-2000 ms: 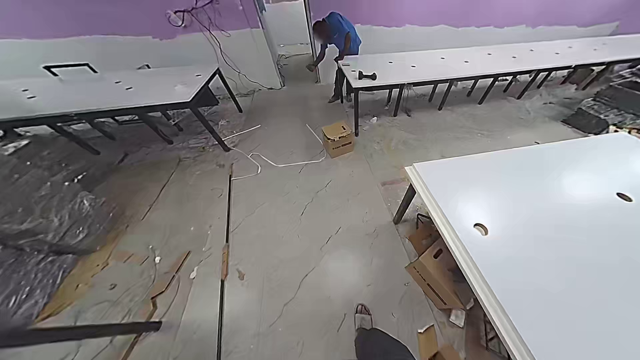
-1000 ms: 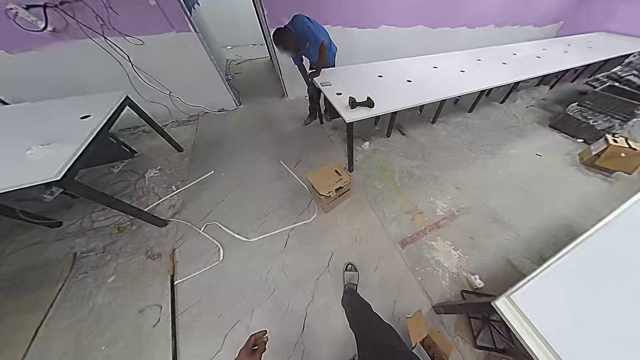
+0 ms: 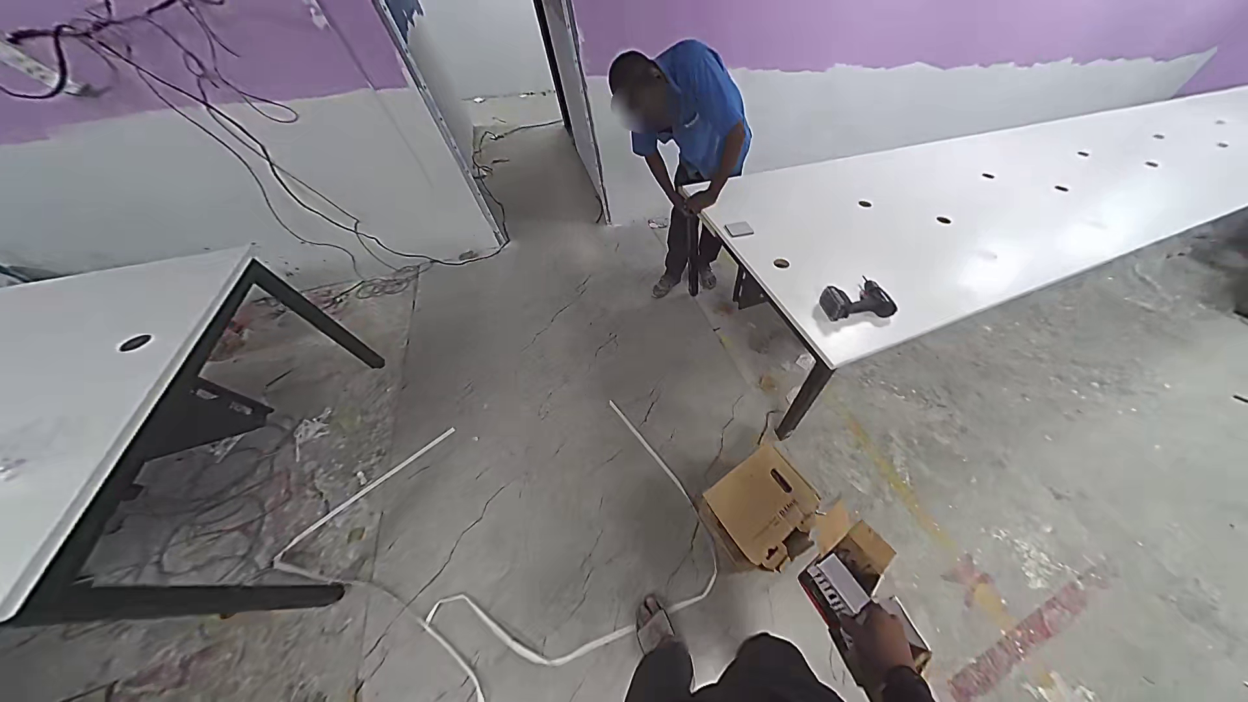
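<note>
At the lower right, my right hand (image 3: 879,639) grips a small box (image 3: 840,583) with a white face and dark red and black sides; its contents are unclear. The box is beside or over an open cardboard carton (image 3: 871,556) with raised flaps. A larger cardboard box (image 3: 756,502) with a hand slot and printing lies on the floor just left of it. My left hand is out of the picture. On the near end of the long white table (image 3: 907,244) lies a black cordless drill (image 3: 858,300).
A person (image 3: 697,117) in a blue shirt leans over the long table's far corner. Another white table (image 3: 107,341) with black metal legs stands left. A bent white strip (image 3: 556,658) crosses the floor around my foot. Loose cables (image 3: 263,156) hang from the wall near the doorway.
The view has come nearer to the long table and the cardboard box. My right hand has come into view on the small box. The hand seen low in the frame one second ago is gone from there.
</note>
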